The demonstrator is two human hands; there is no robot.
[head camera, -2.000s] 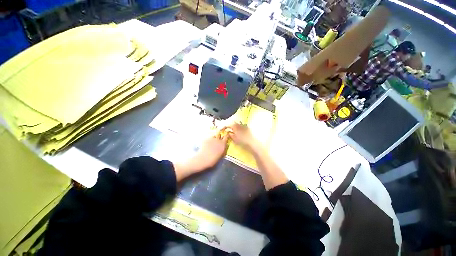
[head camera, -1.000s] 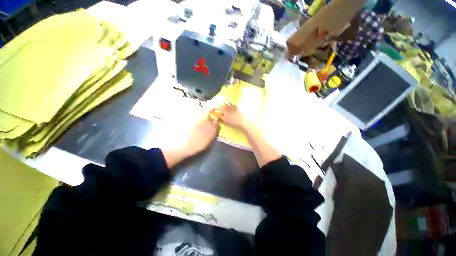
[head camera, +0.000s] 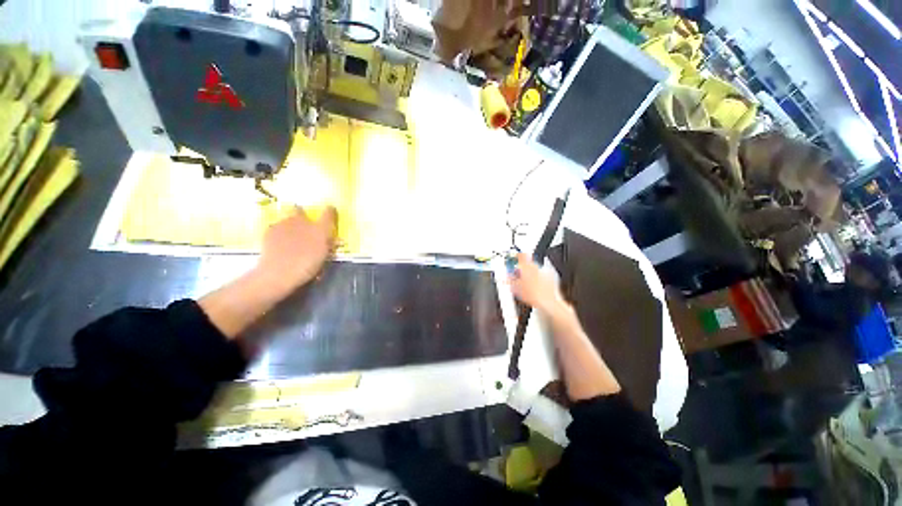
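Note:
The yellow panel (head camera: 188, 212) lies on the bright feed plate under the grey machine head (head camera: 213, 89), partly washed out by light. My left hand (head camera: 297, 249) is at the panel's front part, right of the needle area, with yellow material at its thumb and fingertips; the exact pinch is blurred. My right hand (head camera: 537, 285) is at the right of the bed, its fingers closed around small teal and dark thread snips (head camera: 512, 263), mostly hidden by the fingers.
Yellow panels (head camera: 35, 158) are stacked at the left. A brown panel (head camera: 608, 316) and dark strip (head camera: 516, 341) lie right of my right hand. A thin black thread (head camera: 511, 203) curls behind it. A control screen (head camera: 601, 99) stands at right rear. Yellow scraps (head camera: 267, 400) lie along the front edge.
My hands were together at the yellow material below the head. My right hand has moved away to the right and closed on the snips; my left hand remains. The view has swung right.

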